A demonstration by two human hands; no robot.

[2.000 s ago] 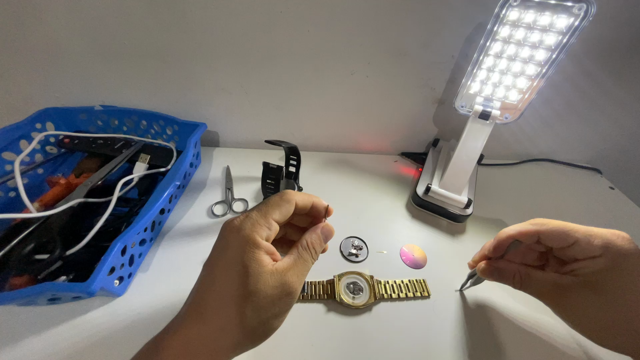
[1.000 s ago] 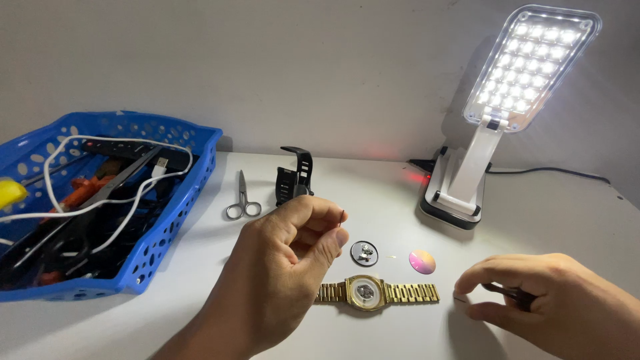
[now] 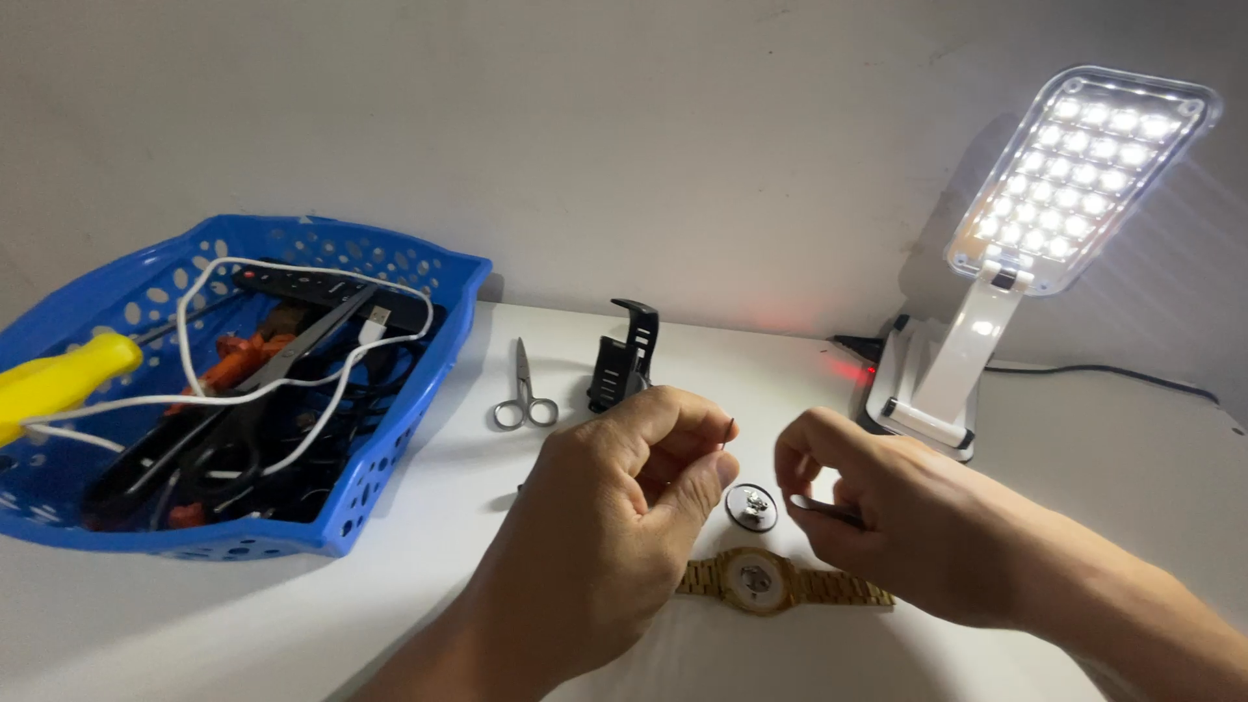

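Between the thumb and forefinger of my left hand (image 3: 624,517) is a tiny thin dark piece (image 3: 727,433), too small to identify. My right hand (image 3: 877,507), just to its right, holds a slim metal tool (image 3: 825,509), probably tweezers, its tip pointing left. Below both hands lies a gold-coloured wristwatch (image 3: 757,581) with its round case showing the inside and its bracelet spread to both sides; the hands partly cover it. A small round disc with a dark rim (image 3: 752,508), bearing shiny metal bits, lies just above the watch.
A blue perforated plastic basket (image 3: 390,468) at the left holds a yellow-handled screwdriver (image 3: 78,380), a white USB cable (image 3: 336,375), a remote control and large scissors. Small metal scissors (image 3: 525,395) and a black watch strap (image 3: 614,366) lie behind my left hand. A lit LED lamp (image 3: 960,361) stands at right.
My right hand has moved left, close to my left hand, with the tool still in it. The pink disc seen earlier is now out of sight. The view has shifted.
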